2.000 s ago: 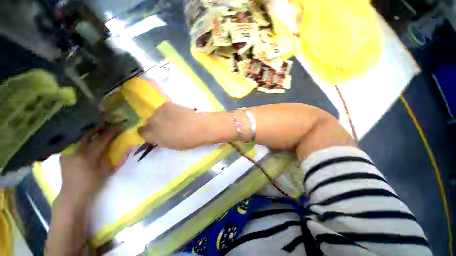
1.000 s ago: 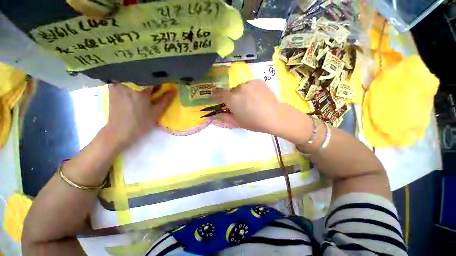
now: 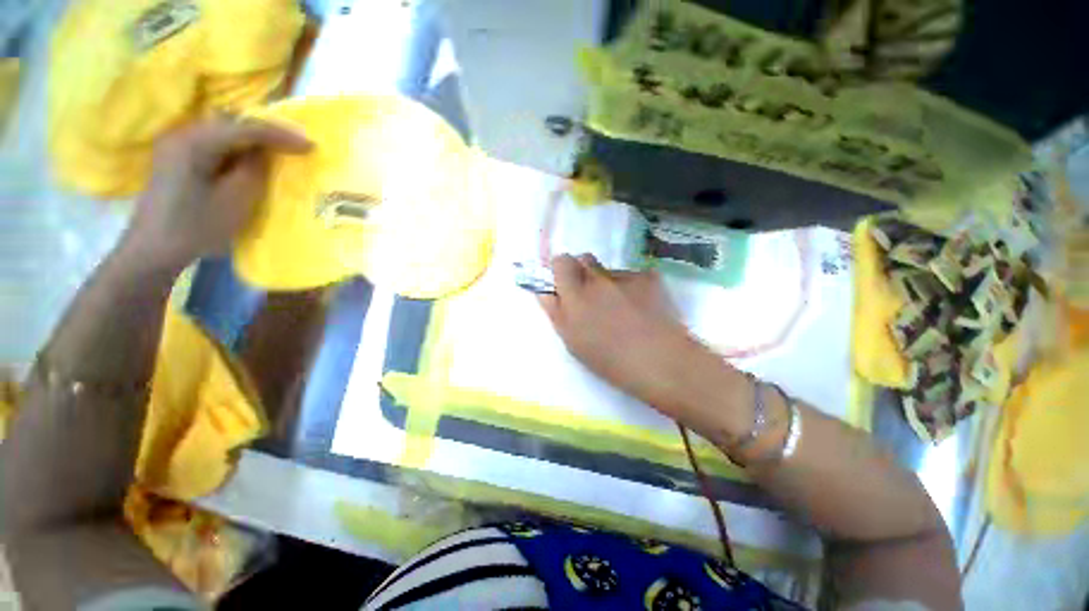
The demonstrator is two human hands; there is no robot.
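Observation:
My left hand (image 3: 221, 179) holds a yellow fabric panel (image 3: 412, 227) by its upper left edge, raised at the left of the machine. A small label (image 3: 346, 207) lies on the panel. My right hand (image 3: 609, 316) is over the white sheet (image 3: 537, 382), with the metal snips (image 3: 534, 278) showing at its fingers. The greenish label frame (image 3: 728, 257) lies under the machine head on the template, with no yellow fabric in it. A pink curved outline shows around it.
The machine head (image 3: 764, 185) with its written note (image 3: 812, 107) stands above. A label pile (image 3: 955, 310) lies at right beside yellow panels (image 3: 1051, 442). More yellow panels (image 3: 108, 107) are stacked at far left, and yellow fabric (image 3: 191, 406) lies below my left forearm.
The yellow panel has left the label frame and moved left in my left hand. My right hand has moved left of the frame. The camera view has turned left.

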